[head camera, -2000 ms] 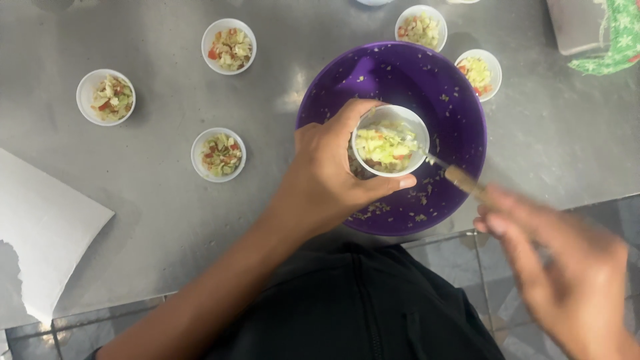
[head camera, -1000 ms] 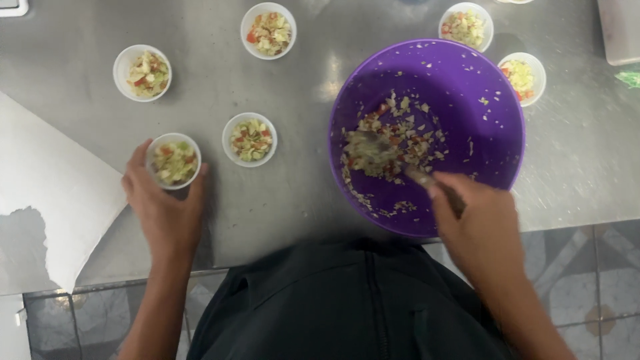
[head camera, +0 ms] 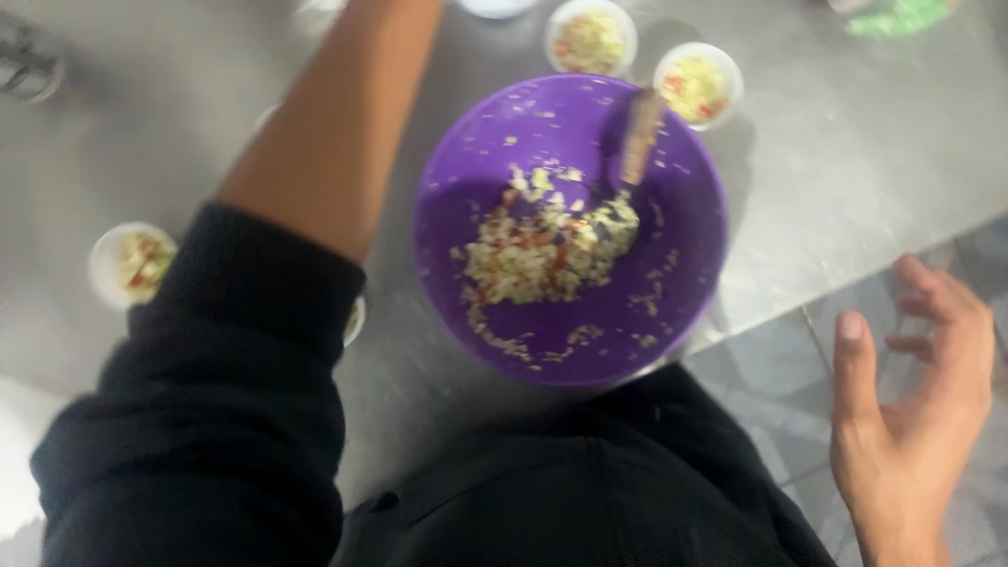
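Note:
A purple plastic bowl [head camera: 567, 339] stands near the table's edge with chopped vegetables [head camera: 520, 264] inside, white, green and red. A spoon with a wooden handle [head camera: 640, 142] rests in it, its bowl in the chopped mix and its handle leaning on the far right side. My right hand [head camera: 917, 402] is empty, fingers apart, to the right of the bowl beyond the table's edge. My left forearm reaches up across the table to the left of the bowl; the hand itself is outside the view.
White cups of chopped vegetables stand behind the bowl [head camera: 591, 38] [head camera: 699, 85] and at the left [head camera: 131, 266]; my sleeve partly hides another. A green item [head camera: 900, 17] lies at the far right. The steel table [head camera: 850, 181] ends above a tiled floor [head camera: 764, 394].
My left hand has left the cup on the left and gone out at the top. My right hand has let go of the spoon and moved right.

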